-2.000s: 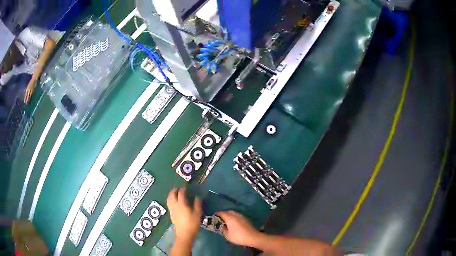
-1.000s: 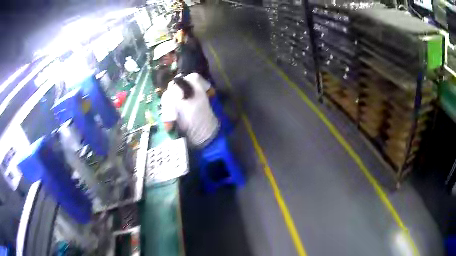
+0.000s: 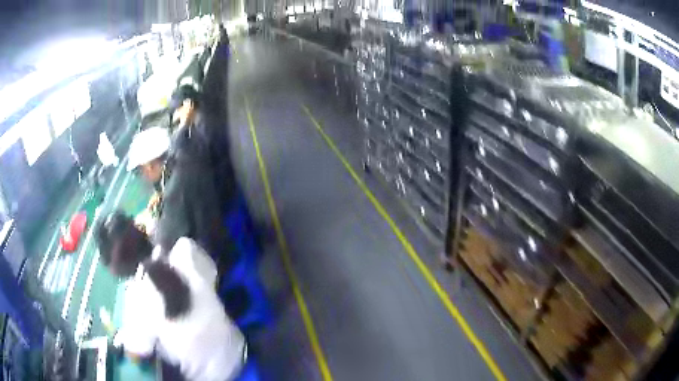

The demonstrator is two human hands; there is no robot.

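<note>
Neither of my hands is in the picture, and no part that I hold or work on shows. Nearest in front, at the lower left, a person in a white top (image 3: 182,312) sits with their back to me at the green line (image 3: 100,286). A small red thing (image 3: 74,232) lies on the line to the left of that person. The picture is blurred, and small parts on the line cannot be made out.
A person in dark clothes (image 3: 195,178) and another in a white cap (image 3: 150,146) are farther along the line. Blue stools (image 3: 244,279) stand beside them. A grey aisle has yellow lines (image 3: 279,231). Tall racks (image 3: 453,178) of stacked trays stand at the right.
The view has swung up from the bench, then further right along the aisle. Both hands and the metal plates have left the picture. The racks and seated people now appear larger.
</note>
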